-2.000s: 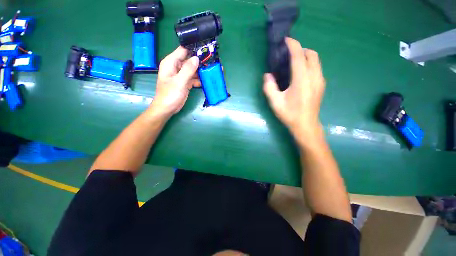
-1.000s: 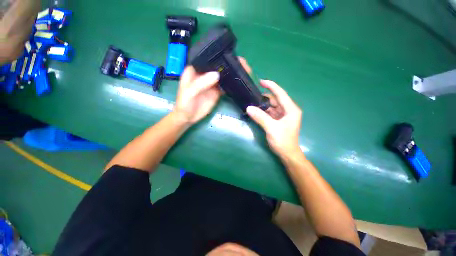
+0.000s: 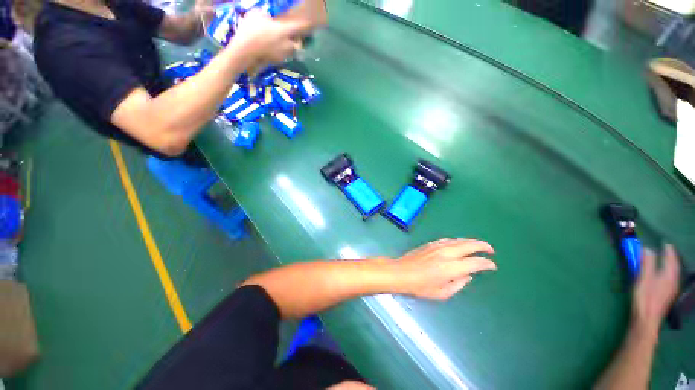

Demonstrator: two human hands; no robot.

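Observation:
My left hand (image 3: 446,268) is over the bench in the middle, empty, fingers apart. My right hand (image 3: 657,286) is blurred at the far right. Its fingers are beside the blue lower part of a half-built device (image 3: 629,242) with a black head; whether they grip it cannot be told. A blurred black object (image 3: 683,301) shows just right of that hand, partly cut off by the edge. Two more half-built devices, one to the left (image 3: 354,187) and one to the right (image 3: 415,196), lie on the bench with their lower ends close together.
A person in a black top (image 3: 91,65) reaches over a heap of loose blue battery packs (image 3: 267,99) at upper left. The green bench (image 3: 526,305) has a raised edge along its far side. A blue object (image 3: 202,194) stands below the bench at left. A cardboard object shows upper right.
The view has swung left. My hands have parted, and the closed black device is no longer between them. My right hand has moved to the far right, beside the half-built device there.

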